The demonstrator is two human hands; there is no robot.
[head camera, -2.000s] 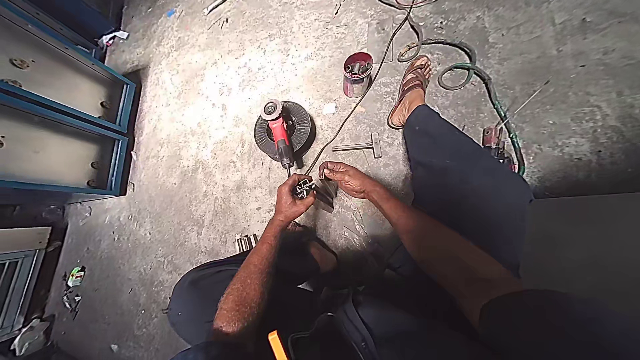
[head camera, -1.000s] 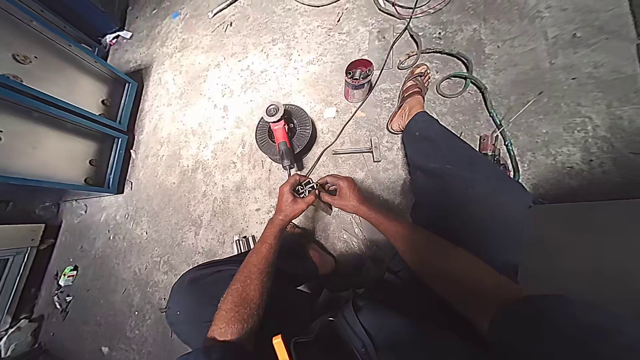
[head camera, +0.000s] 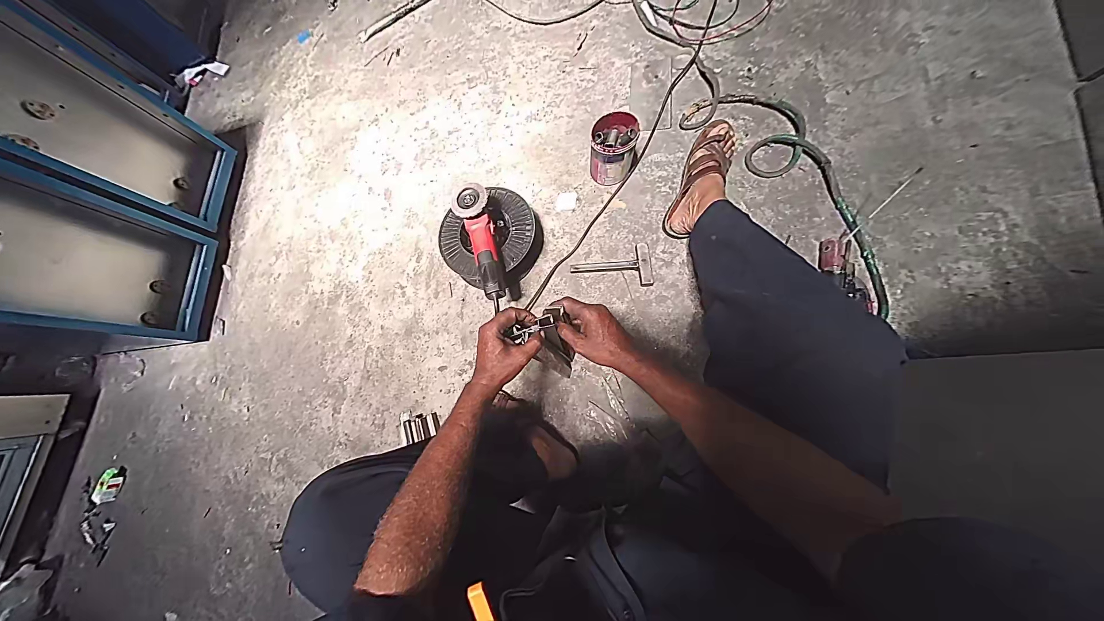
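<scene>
My left hand (head camera: 504,348) grips one side of a metal profile piece (head camera: 545,324) with a hollow, channelled end. On its other side my right hand (head camera: 595,332) pinches the same piece or a second one against it; the fingers hide which. A red angle grinder (head camera: 483,241) lies just beyond my left hand, across a round black ribbed disc (head camera: 517,226). Beyond my right hand a T-shaped metal hammer (head camera: 644,265) rests on the concrete floor.
A dark red can (head camera: 613,164) holds metal parts, with a cable (head camera: 595,226) running past it. A green hose (head camera: 832,185) curls right of my sandalled foot (head camera: 703,177). Short metal profiles (head camera: 419,427) lie by my left knee. Blue-framed panels (head camera: 211,185) stand at the left.
Both hands stay together around the metal piece, which has turned a little between the fingers. The grinder, can and hammer have not moved.
</scene>
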